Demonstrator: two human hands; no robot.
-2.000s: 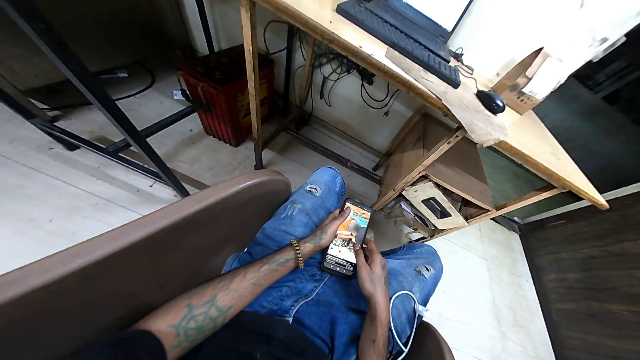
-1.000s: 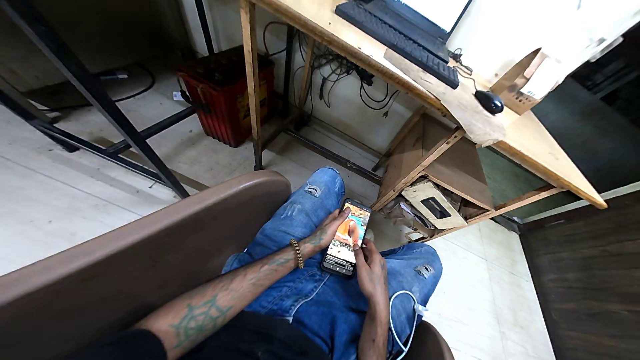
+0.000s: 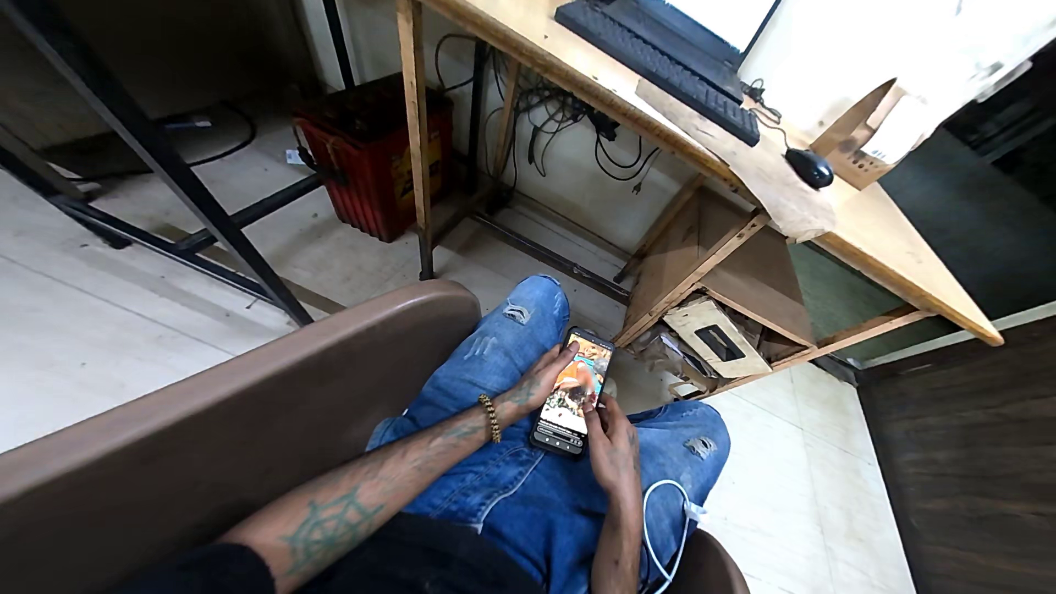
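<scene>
A black smartphone (image 3: 572, 392) with a lit, colourful screen lies upright between my hands, above my lap in torn blue jeans. My left hand (image 3: 540, 379) grips its left edge, the thumb by the upper part of the screen. My right hand (image 3: 612, 441) is at the lower right edge, its thumb over the lower screen. A beaded bracelet (image 3: 490, 418) circles my left wrist. Beside my right forearm a white cable (image 3: 648, 516) loops over the jeans. The back of the phone and some fingers are hidden.
Ahead stands a wooden desk (image 3: 891, 247) with a black keyboard (image 3: 660, 70), a mouse (image 3: 808, 167) and a cardboard box (image 3: 862, 144). Below are tangled cables (image 3: 569, 124), a red battery (image 3: 375, 165) and a shelf holding a box (image 3: 718, 338). A brown chair arm (image 3: 272, 388) runs along my left.
The picture on the phone's screen has changed. Both hands have stayed around the phone.
</scene>
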